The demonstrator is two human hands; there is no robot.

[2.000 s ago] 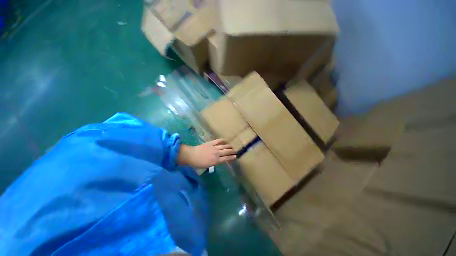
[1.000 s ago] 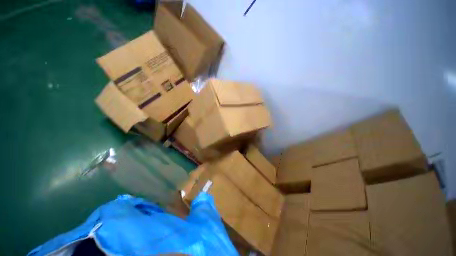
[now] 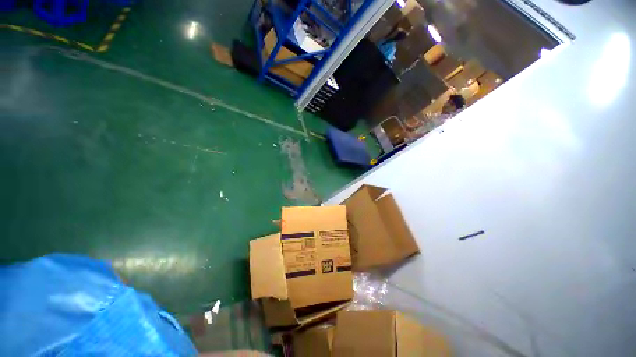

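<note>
An open brown carton [image 3: 317, 268] with dark printed bands and a square code stands on the green floor, its flaps spread. A second open carton [image 3: 382, 233] leans beside it against the white wall. Closed-looking cartons [image 3: 364, 336] are cut off by the bottom edge. Crumpled clear plastic [image 3: 369, 291] lies between the cartons and the wall. A blue sleeve fills the lower left. Only a sliver of skin, apparently my left hand [image 3: 236, 353], shows at the bottom edge; its fingers are hidden. My right hand is not in view.
A doorway opens in the white wall [image 3: 502, 209]. A platform trolley with a blue deck [image 3: 347, 148] stands in it. A blue frame rack [image 3: 296, 49] holding cartons is left of the doorway. White scraps [image 3: 213, 312] and yellow floor lines [image 3: 111, 31] mark the green floor.
The view has swung up from the carton pile to the doorway and trolley. The hand that lay on a carton has dropped to the bottom edge, and the sleeve is lower left.
</note>
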